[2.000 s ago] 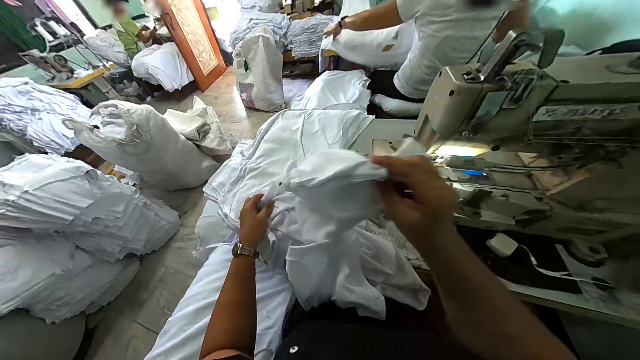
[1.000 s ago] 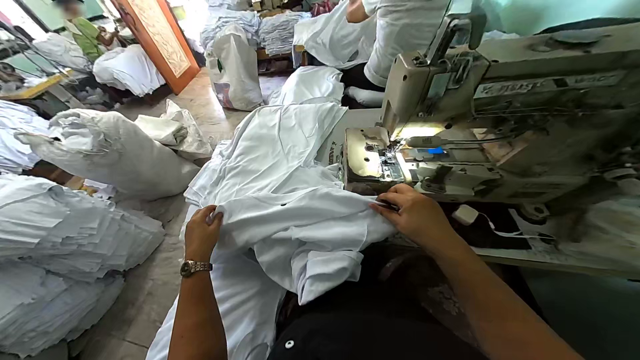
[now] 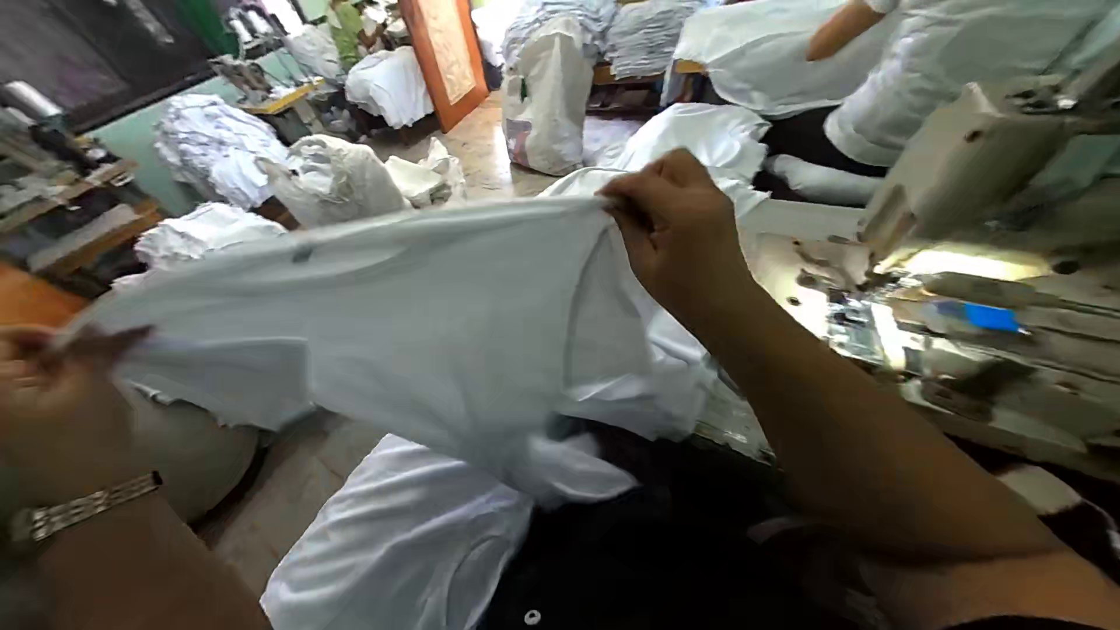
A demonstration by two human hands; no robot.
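Observation:
A white fabric garment (image 3: pixel 446 306) hangs stretched between my two hands, in front of my lap. My right hand (image 3: pixel 674 227) pinches its upper right corner, left of the lit industrial sewing machine (image 3: pixel 971 201). At the left edge my left hand (image 3: pixel 61 394), blurred and with a metal watch on the wrist, grips the other end. The garment has a small dark mark near its top edge. More white cloth (image 3: pixel 402 534) lies below it beside my dark clothing, and another white pile (image 3: pixel 700 136) shows behind my right hand.
White sacks (image 3: pixel 547 105) and heaps of white cloth (image 3: pixel 210 140) stand on the floor ahead and to the left. A co-worker in a white top (image 3: pixel 945 70) handles white cloth at the upper right. Further back are an orange door (image 3: pixel 444 61) and another person in green.
The garment was held low over the white cloth beside the machine; now it is raised and spread wide. My left hand has moved out to the left. The view has shifted.

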